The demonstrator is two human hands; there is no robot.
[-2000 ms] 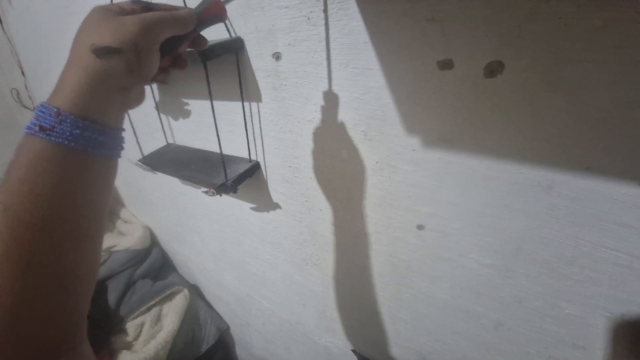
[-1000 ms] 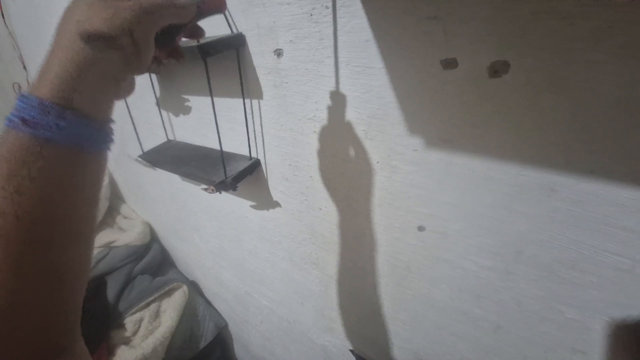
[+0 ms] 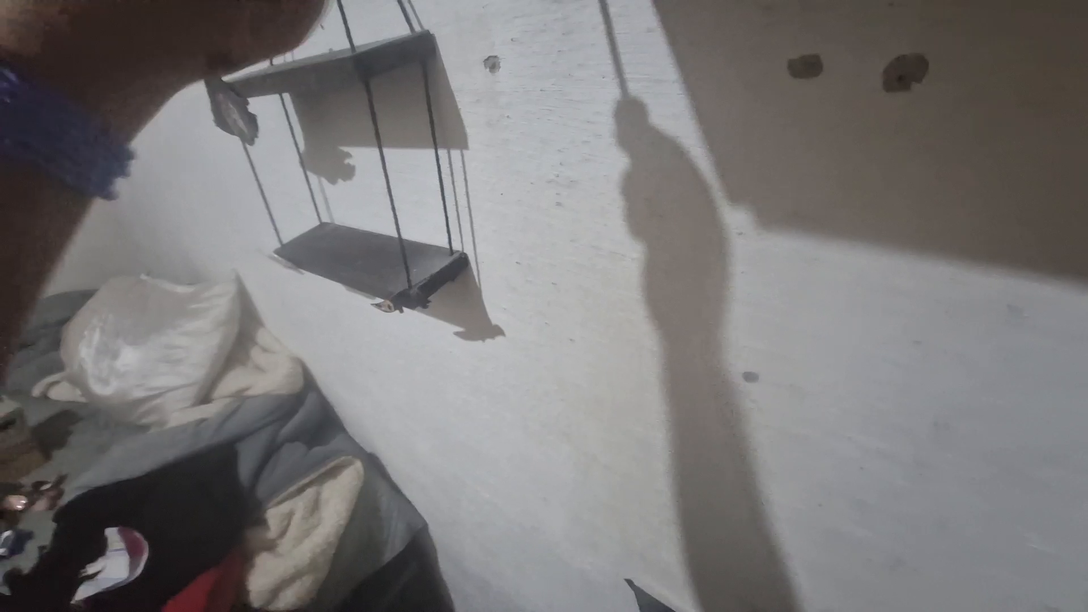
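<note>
The wrist and the lower part of my left hand show at the top left, in front of the upper shelf; a blue beaded bracelet is round the wrist. The fingers are cut off by the top edge. On the wall, the arm's shadow ends in a closed fist with a thin shaft rising from it, so the hand still grips a thin-shafted tool; the tool itself is out of view. Beside the hand, a dark two-tier shelf hangs on cords, with its upper board and lower board. My right hand is not in view.
A white wall with several small holes or chips, two of them within a broad shadow at the upper right. Below left lie a grey blanket, a cream fleece, a filled plastic bag and dark and red cloth.
My left hand has moved up, its fingers and the red-handled tool leaving the top of the view. More of the bedding and the plastic bag now shows.
</note>
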